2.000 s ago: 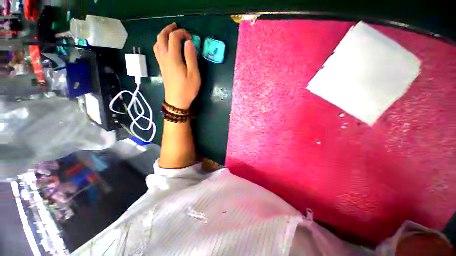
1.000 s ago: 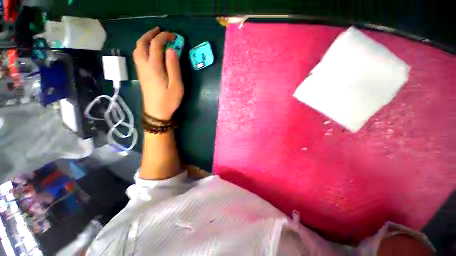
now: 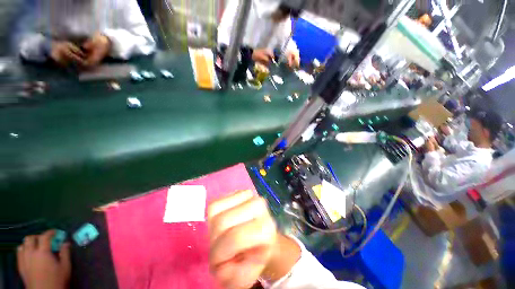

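My left hand (image 3: 42, 262) is at the lower left edge, partly cut off, its thumb and fingers around a small teal housing (image 3: 58, 240) on the dark green bench. A second teal housing (image 3: 86, 234) lies just right of it, untouched. My right hand (image 3: 241, 240) is raised over the pink-red mat (image 3: 147, 248), blurred, with curled fingers; no object shows in it. A white square wipe (image 3: 185, 203) lies flat on the mat, left of my right hand. A whitish glue syringe (image 3: 356, 137) lies at the right with a hose at its rear.
A metal post (image 3: 305, 115) with blue parts rises right of the mat. Beside it are a black controller (image 3: 308, 192) with a red light, loose hoses and a blue bin (image 3: 375, 254). People in white sit across the bench (image 3: 169, 130) and at the far right.
The view has swung up and to the right, showing the bench, post, controller and people. My right hand has come into view. My left hand remains at the same housing.
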